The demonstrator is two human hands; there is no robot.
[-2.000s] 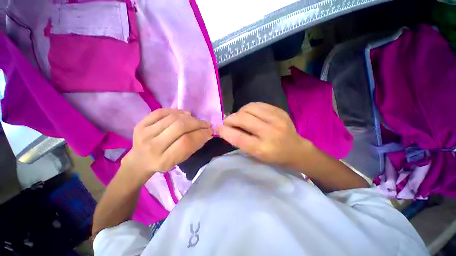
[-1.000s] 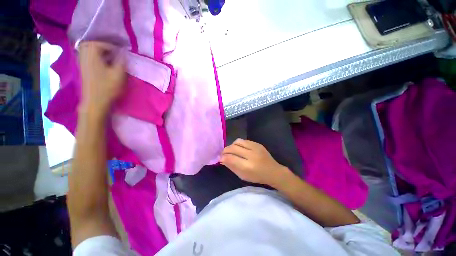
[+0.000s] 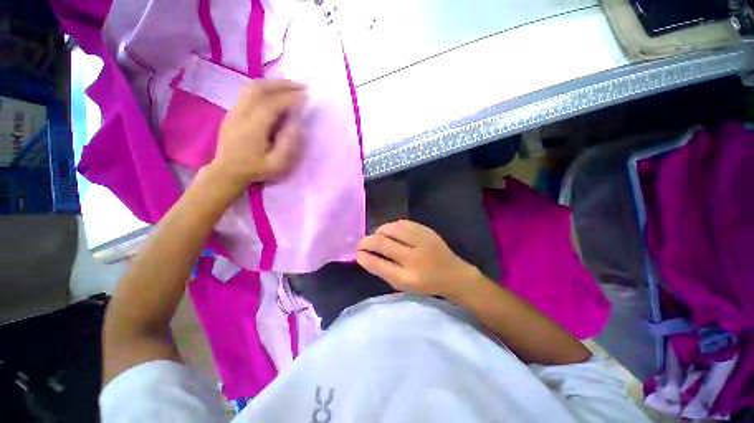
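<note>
The front panel (image 3: 318, 190) lies pale pink side up over the white table's front edge, with darker seam strips and a magenta right edge. My left hand (image 3: 263, 132) is over the panel, fingers curled and slightly blurred, beside the small magenta pocket flap (image 3: 192, 128) with its pale pink strip. Whether it grips cloth is not clear. My right hand (image 3: 405, 256) pinches the panel's lower right corner near my lap. Small metal parts (image 3: 329, 10) of the machine show at the top edge.
A black phone (image 3: 674, 12) lies on a beige tray (image 3: 616, 25) at the upper right. Measuring tape (image 3: 529, 120) runs along the table's front edge. A magenta piece (image 3: 541, 256) hangs below it. A magenta bundle (image 3: 703, 223) is at right. Blue crates (image 3: 62, 178) stand at left.
My left hand has left the panel corner where both hands were together, and has moved up, then rightward across the panel. The panel now lies further onto the table. My right hand still pinches the corner.
</note>
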